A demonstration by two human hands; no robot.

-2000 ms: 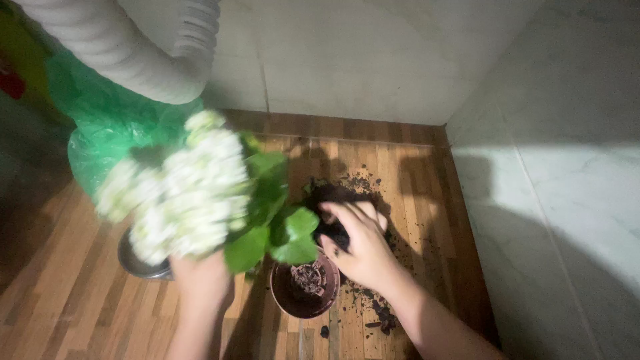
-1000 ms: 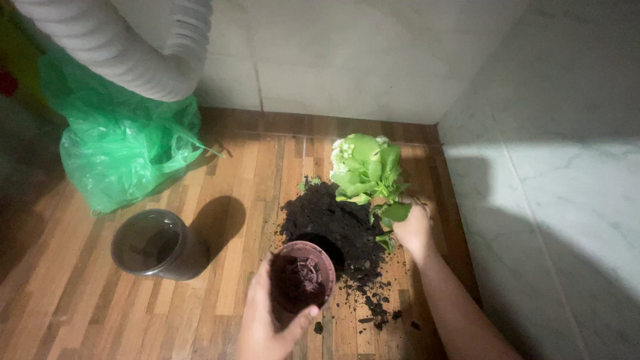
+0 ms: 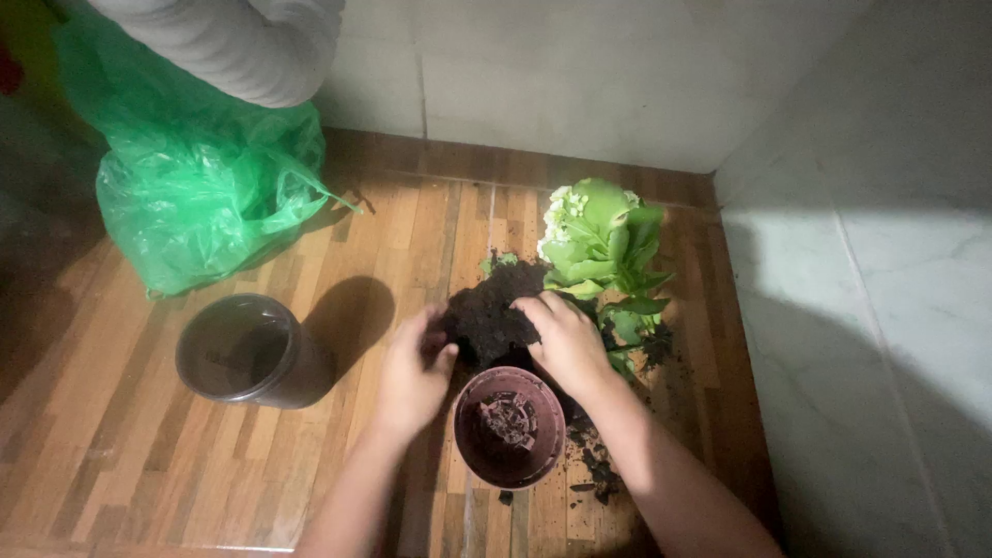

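Dark potting soil (image 3: 496,314) lies heaped on the wood-patterned surface, between my two hands. My left hand (image 3: 415,372) is at the heap's left edge, fingers curved and apart, holding nothing that shows. Over the right side of the heap is my right hand (image 3: 566,337), its fingers bent against the soil; whether it grips any is hidden. Just below the hands stands a reddish-brown plastic pot (image 3: 509,428), with a few bits of debris at its bottom. A leafy plant with white flowers (image 3: 601,240) lies behind and to the right of the soil, its base beside my right hand.
A dark translucent plastic container (image 3: 236,349) stands at the left. Behind it sits a crumpled green plastic bag (image 3: 209,194), below a white corrugated hose (image 3: 240,46). Tiled walls (image 3: 876,310) bound the surface at the back and right. Loose soil crumbs (image 3: 601,473) lie right of the pot.
The flowering plant went from my left hand to the surface, where my right hand held it one second ago. Since then my left hand has let go of the pot, and both hands have moved to the soil.
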